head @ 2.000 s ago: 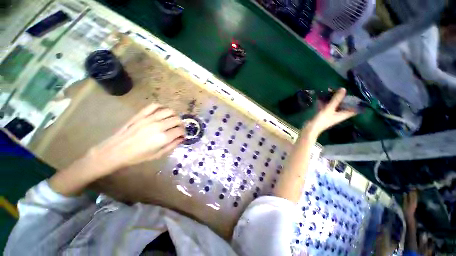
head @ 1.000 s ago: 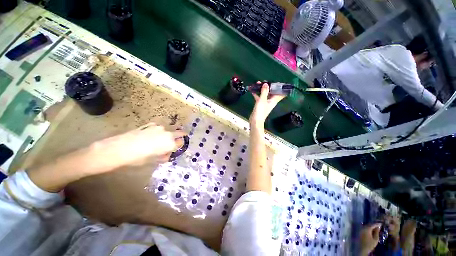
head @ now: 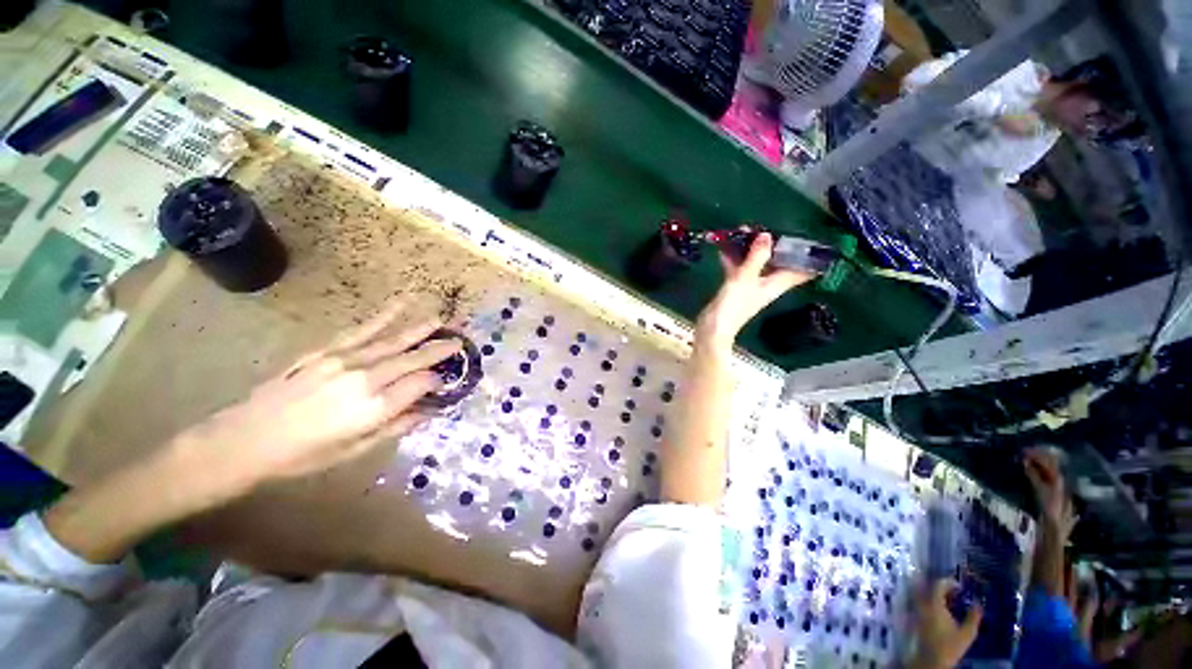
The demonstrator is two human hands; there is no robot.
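My left hand (head: 314, 405) has its fingers around the left side of a black cylindrical unit (head: 467, 371) on the brown board. A pale ring shows in its mouth; the fingers cover part of it. My right hand (head: 745, 290) holds a pen-like hand tool (head: 800, 254) over the green belt. The tool's tip points left at the top of a black unit on the belt (head: 654, 258), where a red light shows; contact cannot be told. Small dark round parts (head: 562, 384) lie in rows on a shiny clear sheet beside my left hand.
Another black unit (head: 225, 235) stands on the board's left. More units (head: 532, 165) stand on the belt (head: 458, 79). Dark specks lie at the board's far edge. A bluish dotted sheet (head: 824, 549) is at right. A metal frame (head: 993, 353), fan (head: 821, 50), hose and other people's hands are beyond.
The belt units appear further right. My right hand and the tool have moved right, with the tip still near a unit. My left hand's fingers look more spread at the ringed unit.
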